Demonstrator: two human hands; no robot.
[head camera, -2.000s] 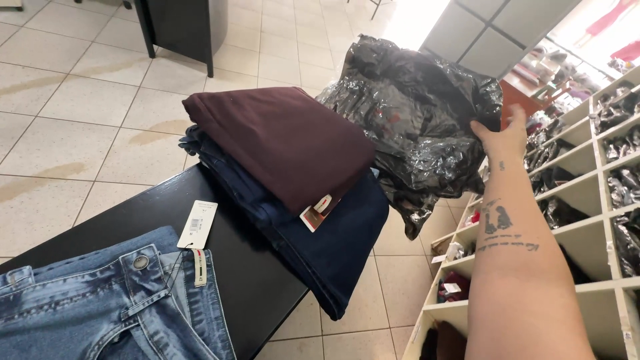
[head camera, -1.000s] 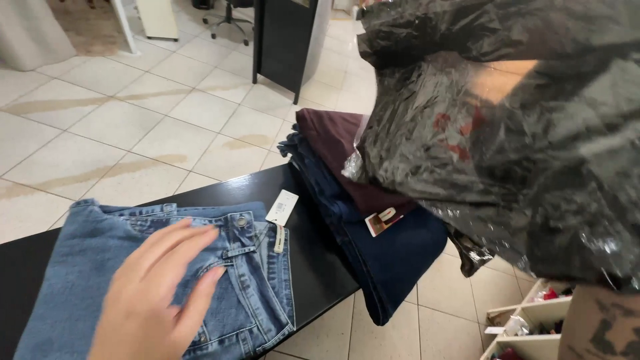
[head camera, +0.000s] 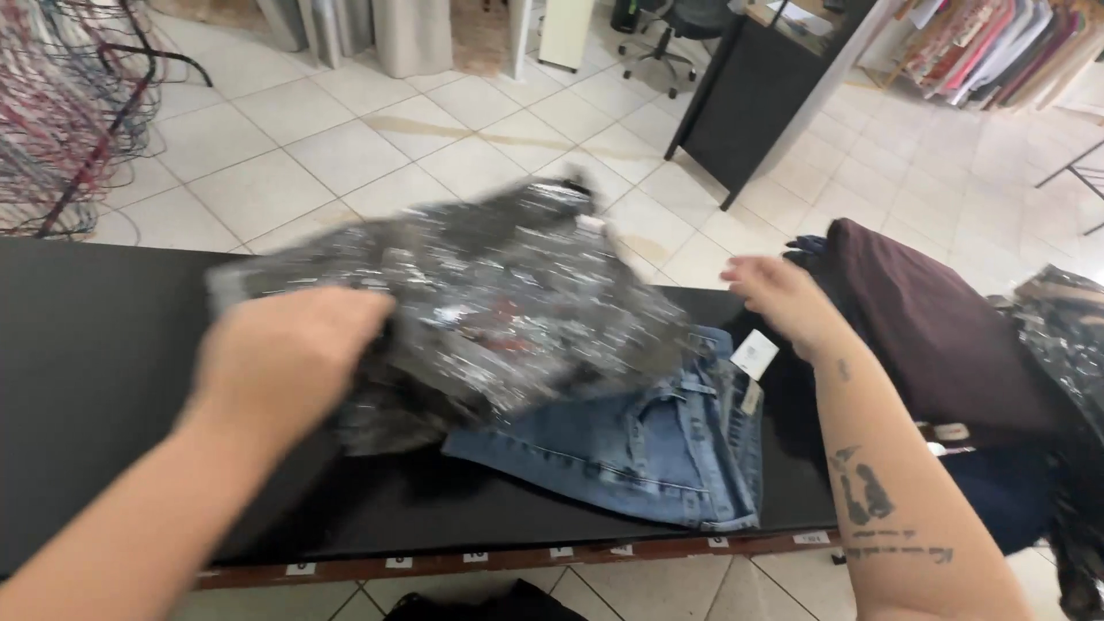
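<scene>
My left hand, blurred by motion, grips the edge of a crumpled black plastic bag. The bag hangs over the dark tabletop and covers part of the folded blue denim jeans. A white tag lies at the waistband of the jeans. My right hand is raised beyond that tag, apart from the bag, with its fingers apart and nothing in them. Right of it lies a stack with folded maroon trousers on top of dark blue garments.
The long black table has small number labels along its near edge. Another black plastic bag is right of the stack. Wire hangers hang at the far left. A black desk, an office chair and a clothes rack stand beyond.
The black bag has moved left from my right hand's side to over the jeans, and my left hand now grips it. My right hand has let go of the bag. The view has swung left.
</scene>
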